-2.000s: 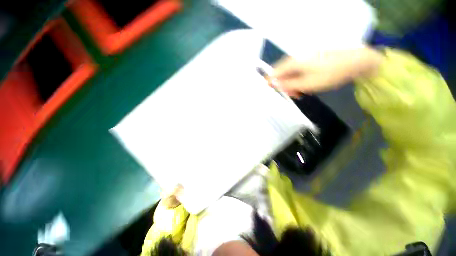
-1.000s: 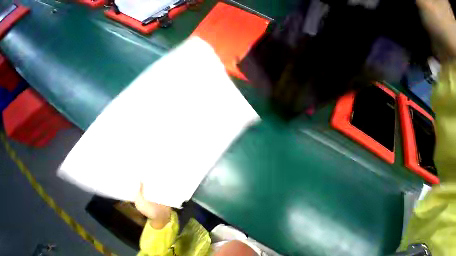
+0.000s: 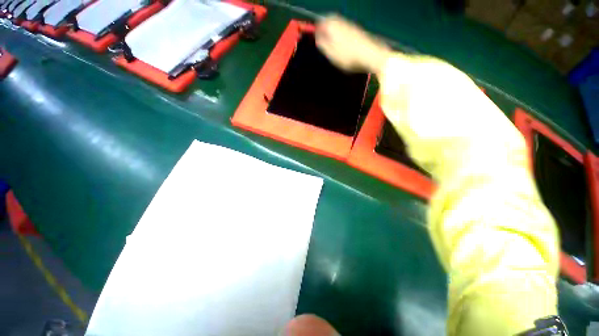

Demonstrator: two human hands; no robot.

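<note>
A white foam sheet [image 3: 220, 243] lies or hangs over the near part of the green bench, its lower end cut off by the bottom edge. My right hand [image 3: 348, 44], blurred, is over the far edge of a black display panel [image 3: 318, 92] in an orange tray [image 3: 259, 98]. Its fingers are too blurred to tell whether they grip anything. My yellow right sleeve covers part of a second orange tray [image 3: 387, 167] that touches the first on its right. My left hand is not in view.
White-covered panels with black clips [image 3: 187, 33] rest on orange trays in a row at the upper left. Another black panel [image 3: 561, 190] in an orange tray lies at the right. Brown boxes [image 3: 525, 29] and a blue object [image 3: 588, 79] show at the upper right.
My right hand has moved in from the upper right edge to the panel. My left hand has left the picture. The white sheet sits lower, and the dark shape at the top is gone.
</note>
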